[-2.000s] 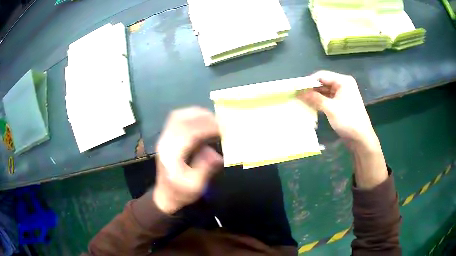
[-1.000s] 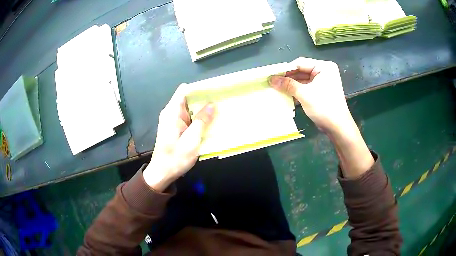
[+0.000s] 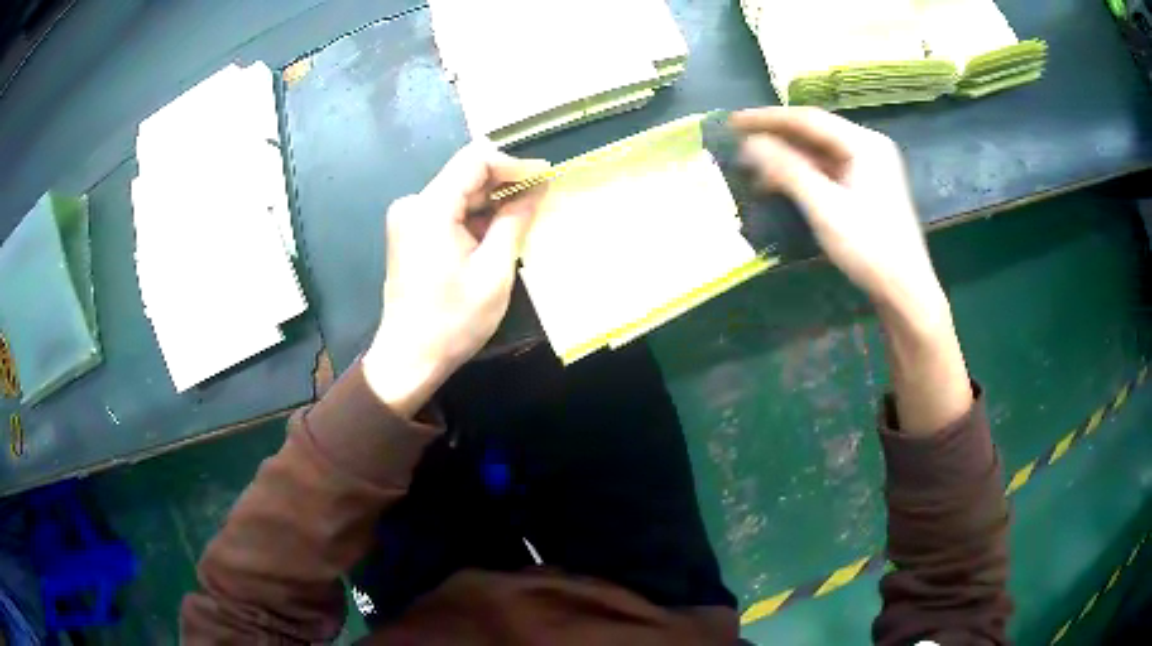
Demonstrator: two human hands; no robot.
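Observation:
A pale yellow-green insulating sheet [image 3: 638, 240] is held above my lap, near the bench's front edge. Its far and near edges are folded up as flaps, and its middle is overexposed to white. My left hand [image 3: 449, 259] pinches the sheet's far left corner between thumb and fingers. My right hand [image 3: 828, 177] is blurred at the sheet's far right corner, fingers bent; whether it touches the sheet cannot be told.
An unfolded sheet stack [image 3: 215, 227] lies left, a second stack [image 3: 562, 57] at far centre, a layered yellow-green folded pile [image 3: 884, 51] at far right. Translucent sheets [image 3: 48, 297] and rubber bands [image 3: 15, 433] lie far left. The dark bench [image 3: 366, 164] ends above a green floor.
The left hand has moved from the sheet's left side to its far left corner. The sheet is tilted more, its far flap now raised. The right hand has shifted slightly right, off its earlier thumb press.

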